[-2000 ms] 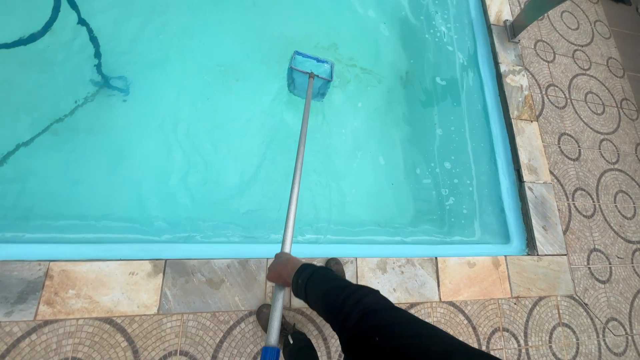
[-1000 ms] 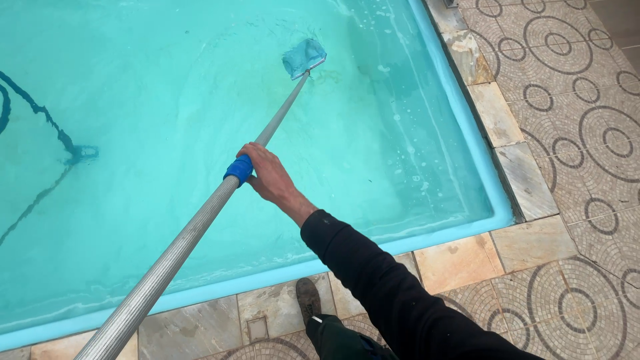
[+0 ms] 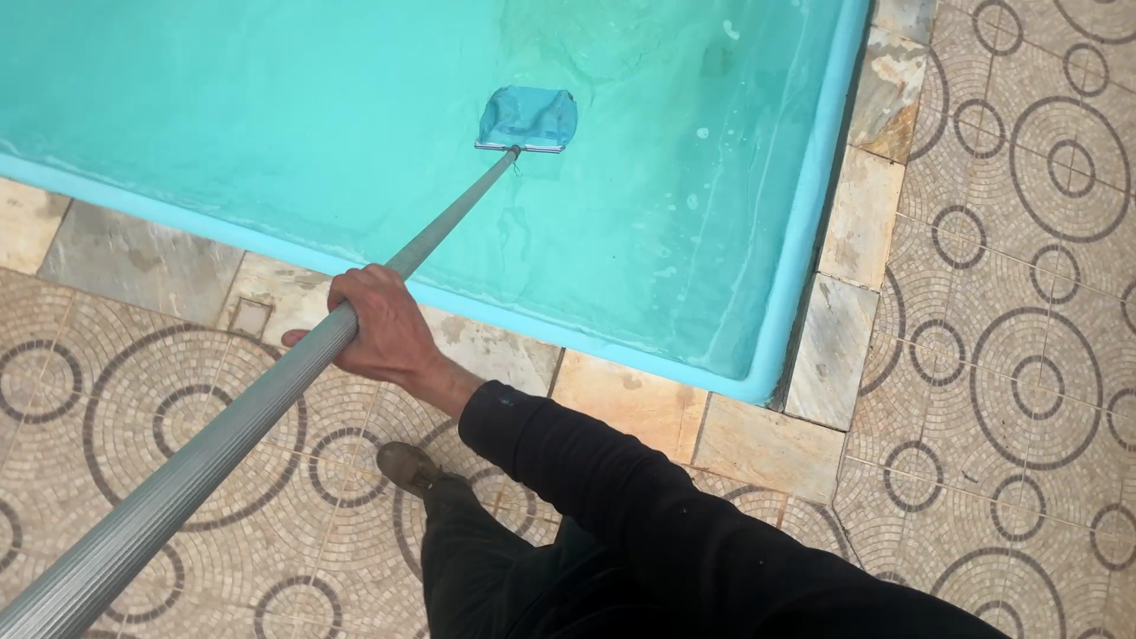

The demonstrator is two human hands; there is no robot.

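Observation:
My right hand (image 3: 383,327), at the end of a black sleeve, is wrapped around a ribbed metal telescopic pole (image 3: 222,453). The pole runs from the lower left corner up over the pool edge. At its far end a blue mesh pool skimmer net (image 3: 530,118) lies in the turquoise water near the pool's corner; how deep it sits I cannot tell. My left hand is out of the picture.
A light blue pool rim (image 3: 568,333) bordered by stone coping slabs (image 3: 635,399) meets in a corner at the right. Patterned paving (image 3: 1034,390) surrounds it. My shoe (image 3: 408,468) stands on the paving just back from the coping.
The net has turned about in the water, its frame bar now on the side nearer me. My foot, on the coping a second ago, is now on the paving. The view has shifted.

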